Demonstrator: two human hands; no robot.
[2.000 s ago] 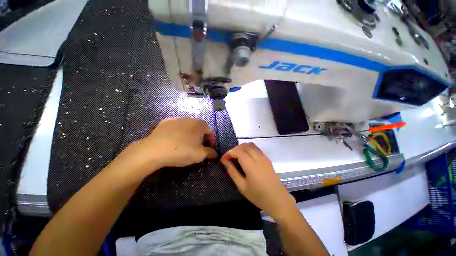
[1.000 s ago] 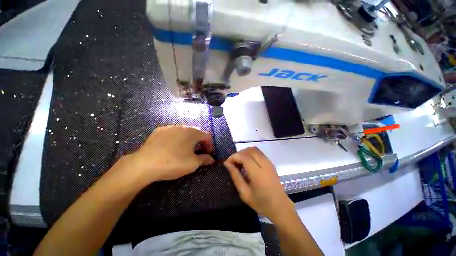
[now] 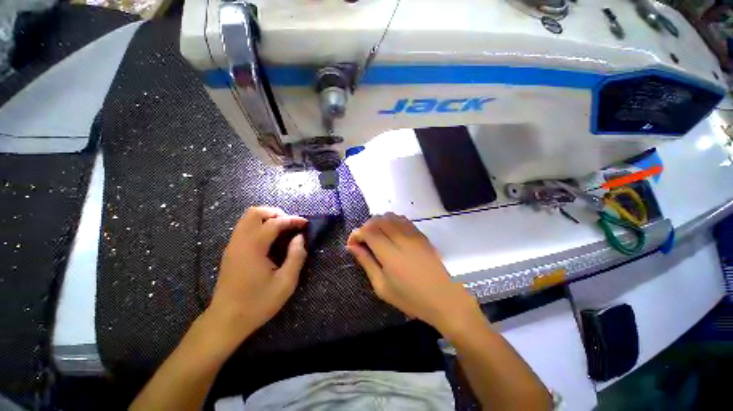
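A dark garment panel (image 3: 153,209) with pale specks lies under the left end of the white lockstitch machine (image 3: 321,104) and reaches to the table's front edge. The presser foot area (image 3: 301,164) is brightly lit. My left hand (image 3: 261,269) pinches a small dark, smooth fold of cloth (image 3: 321,229) between thumb and fingers, just in front of the foot. My right hand (image 3: 402,261) is at the panel's right edge, fingertips drawn together on it. Whether cloth is between those fingertips is hard to see.
A black smartphone (image 3: 456,168) lies on the machine bed. To its right are metal snips (image 3: 550,193), an orange stick (image 3: 633,177) and green and yellow loops (image 3: 621,230). A white pattern piece (image 3: 60,96) lies at the far left. A black object (image 3: 611,341) is at the lower right.
My left hand has turned and lifted a dark fold of cloth. My right hand has shifted slightly up, fingertips still at the edge. The view has shifted, with the machine head further left.
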